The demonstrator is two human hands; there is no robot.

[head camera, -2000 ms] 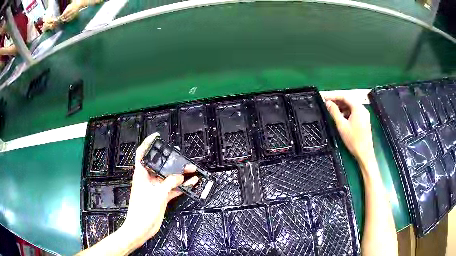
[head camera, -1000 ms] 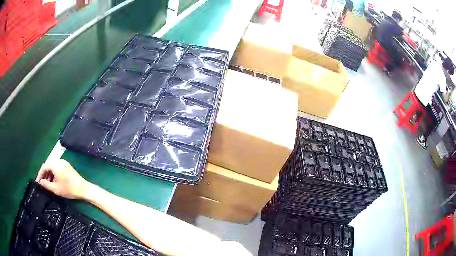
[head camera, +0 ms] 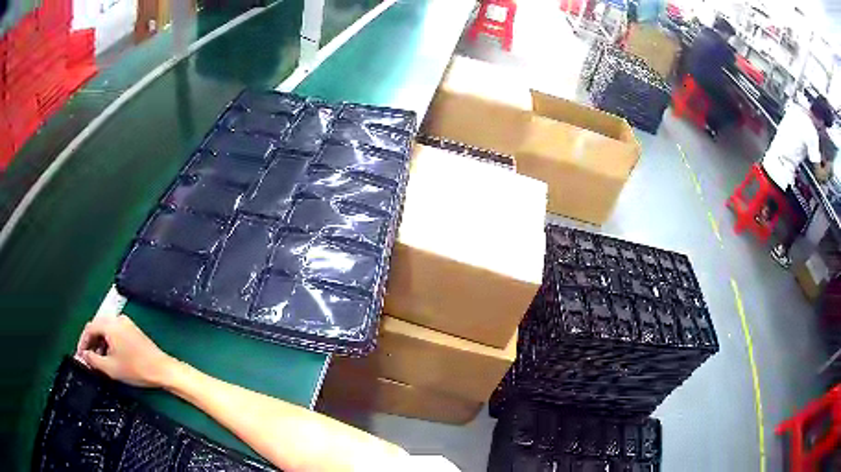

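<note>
My right hand (head camera: 124,350) rests at the far right corner of the black blister tray (head camera: 92,419), which is cut off at the lower left of the view. Its fingers are curled at the tray's edge; whether they grip it I cannot tell. A stack of spare black trays (head camera: 267,207) lies on the green bench ledge beyond my right hand, its pockets showing no parts. My left hand is out of the picture, and no loose phone housing shows.
Brown cartons (head camera: 466,244) stand beside the bench, with an open carton (head camera: 581,152) behind. Tall black tray stacks (head camera: 618,323) stand on the floor. The green conveyor belt (head camera: 83,212) runs at left. Two people (head camera: 793,157) and red stools (head camera: 756,203) are at far right.
The view has swung right from the tray to the cartons and floor stacks, and my left hand with the phone housing has left the picture. My right hand stays by the tray corner.
</note>
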